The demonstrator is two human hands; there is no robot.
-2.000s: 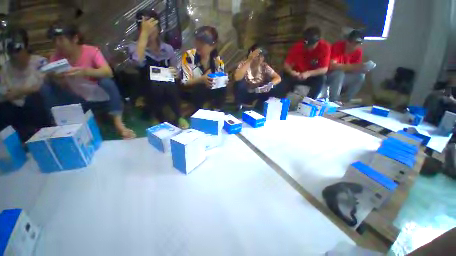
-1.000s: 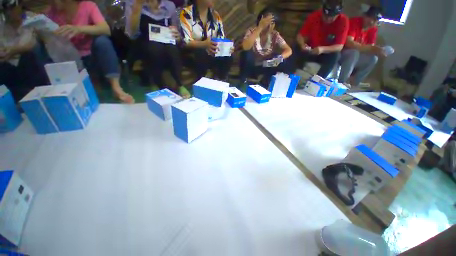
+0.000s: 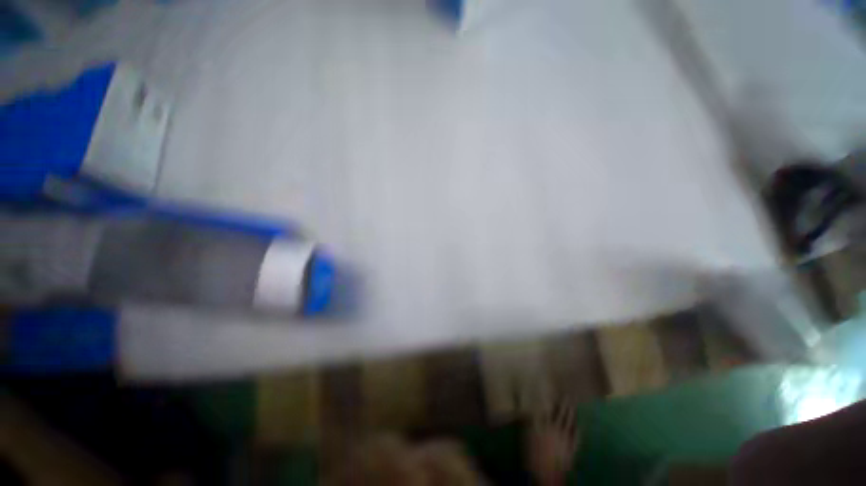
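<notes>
The frame is strongly blurred. An open blue and white carton point(image 3: 190, 266) lies on its side at the left, with grey panels and a white and blue end. Behind it is another blue and white box point(image 3: 128, 133). A clear tank point(image 3: 769, 313) is at the table's near right edge. A blurred skin-coloured shape point(image 3: 404, 463) at the bottom edge may be my left hand; its fingers and any hold cannot be made out. My right hand cannot be identified.
White foam sheet point(image 3: 456, 180) covers the low table above wooden slats point(image 3: 631, 359). A black cable bundle point(image 3: 807, 204) is at the right. What looks like a bare foot point(image 3: 551, 446) is on the green floor. Another skin-coloured form point(image 3: 807, 451), possibly a knee, cuts in at lower right.
The view has tipped down sharply, so the seated people and most boxes are gone. The table's near edge, the floor and the open carton have come into view.
</notes>
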